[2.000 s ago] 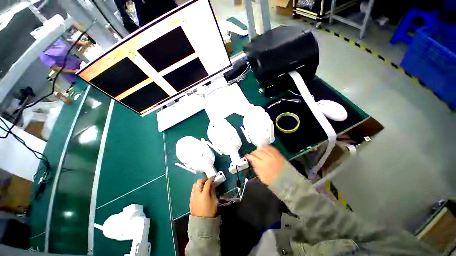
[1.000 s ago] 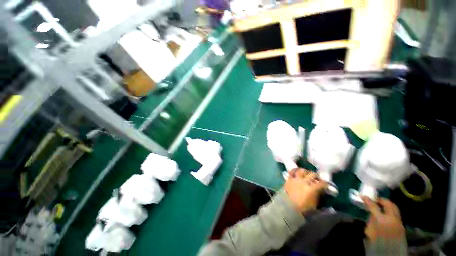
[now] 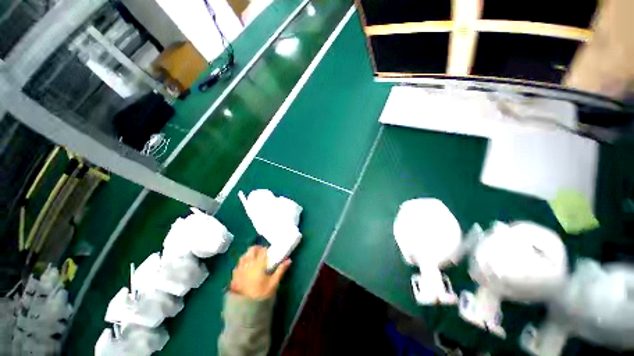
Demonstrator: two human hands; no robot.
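Note:
My left hand (image 3: 256,273) is at the lower end of a white security camera (image 3: 275,217) on the green bench at centre-left. Its thumb and fingers are around the end of the camera's bracket. The camera lies there with its thin antenna pointing up and left. Three more white cameras stand at the right: one (image 3: 427,231) is sharp, a second (image 3: 521,261) is beside it, and a third (image 3: 610,304) is blurred at the right edge. Their brackets point towards me. My right hand is not in view.
A row of several white cameras (image 3: 172,272) lies at the lower left, beside a grey metal bar (image 3: 104,153). The green conveyor (image 3: 233,115) runs behind. A monitor (image 3: 464,42), a keyboard (image 3: 438,111) and a white paper sheet (image 3: 539,167) are at the upper right.
The view has swung left. My left hand has left the cameras before the monitor and moved left to the single camera. My right hand has gone out of view.

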